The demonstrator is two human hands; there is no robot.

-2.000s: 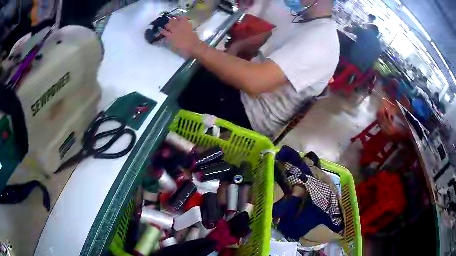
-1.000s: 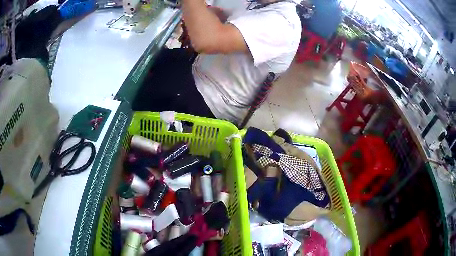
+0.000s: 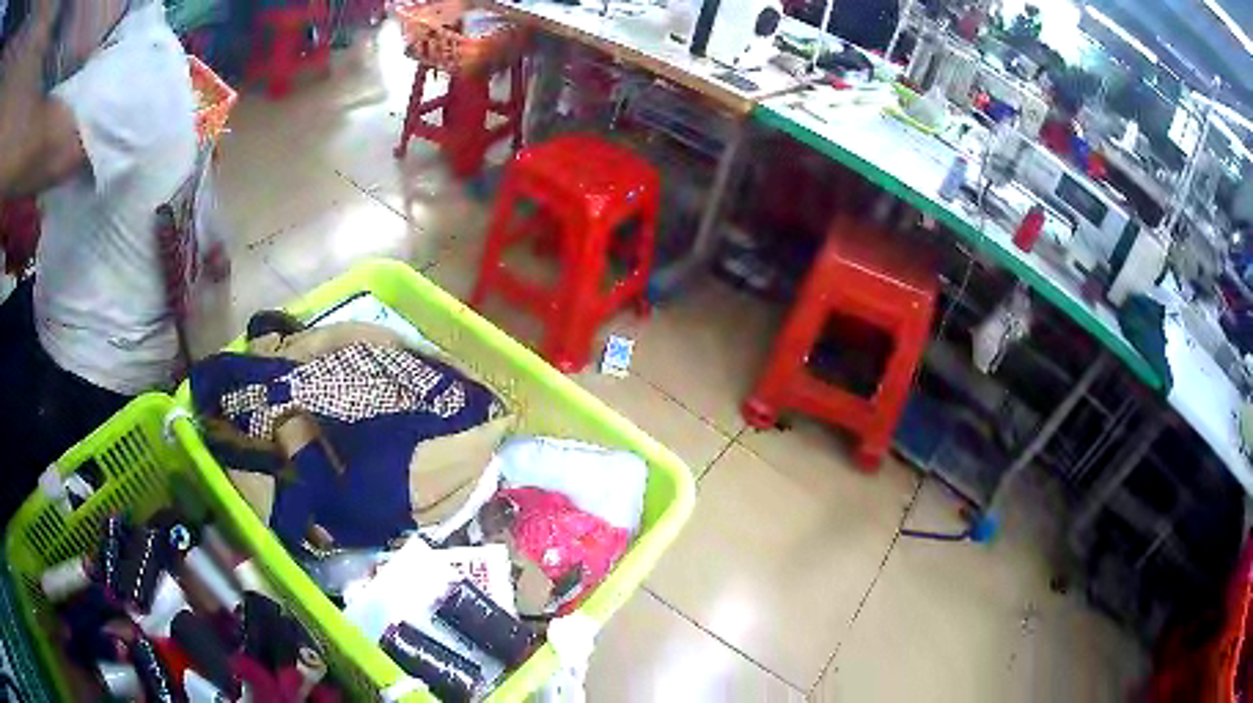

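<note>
Neither of my hands is in the picture. Nearest in front of me is a lime green plastic basket (image 3: 660, 529) holding navy and beige cloth (image 3: 360, 474), a checked cloth piece (image 3: 351, 385), a pink-red bundle (image 3: 561, 543), white paper or plastic and two dark thread spools (image 3: 474, 625). Beside it on the left, a second lime green basket (image 3: 103, 460) holds many thread spools of mixed colours (image 3: 138, 563); the bottom edge of the frame cuts it off. My sewing machine and the black scissors are out of view.
A person in a white top (image 3: 117, 206) is at the left edge. Red stools (image 3: 584, 186) stand on the tiled floor (image 3: 715, 577), one (image 3: 866, 295) by the tables. A row of green-edged sewing tables (image 3: 948, 213) with machines runs across the upper right. An orange basket (image 3: 447, 41) is at the back.
The view has swung right. The sewing machine, scissors and white table top have left the picture, the baskets have shifted left, and more floor, stools and far tables show.
</note>
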